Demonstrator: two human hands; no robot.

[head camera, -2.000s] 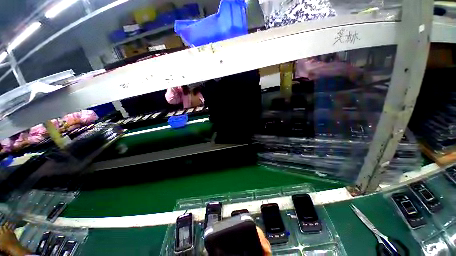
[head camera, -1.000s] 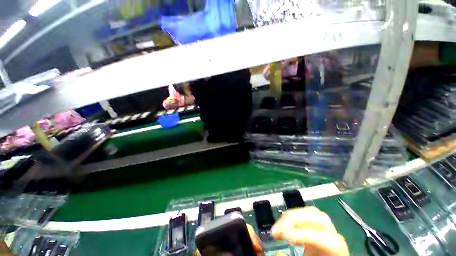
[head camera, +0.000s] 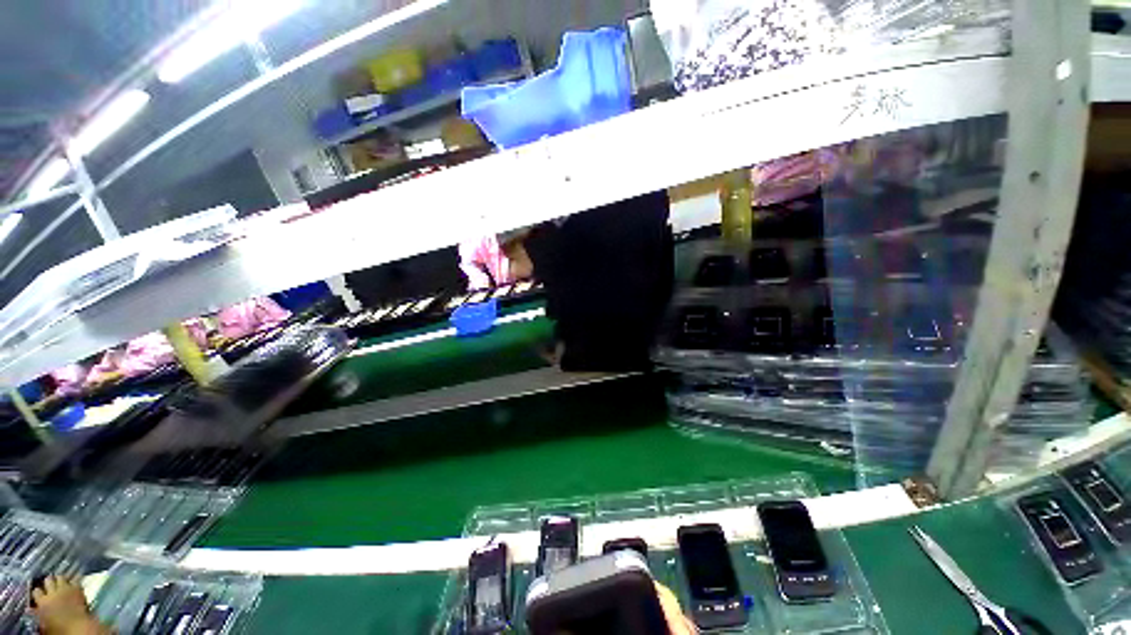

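A black phone with a silvery top edge (head camera: 598,604) is held up at the bottom centre, cut off by the picture's edge. My left hand (head camera: 676,613) is shut on it from behind; only a few fingers show at its right side. My right hand is not in view. Behind the phone lies a clear tray (head camera: 858,605) with several phones in its pockets, among them a dark one (head camera: 795,551) at the right. Open scissors (head camera: 965,579) lie on the green bench to the right of the tray, handles cut off.
A neighbouring tray with phones (head camera: 1057,536) lies at the right. Another person's hand (head camera: 65,608) is by trays at the lower left. A white shelf (head camera: 769,122) with an upright post (head camera: 1020,273) crosses above; stacked trays (head camera: 757,397) stand behind. A blue bin (head camera: 558,97) sits on the shelf.
My right hand, seen beside the phone and over the tray one second ago, has left the picture. My left hand still holds the phone. The view has shifted slightly.
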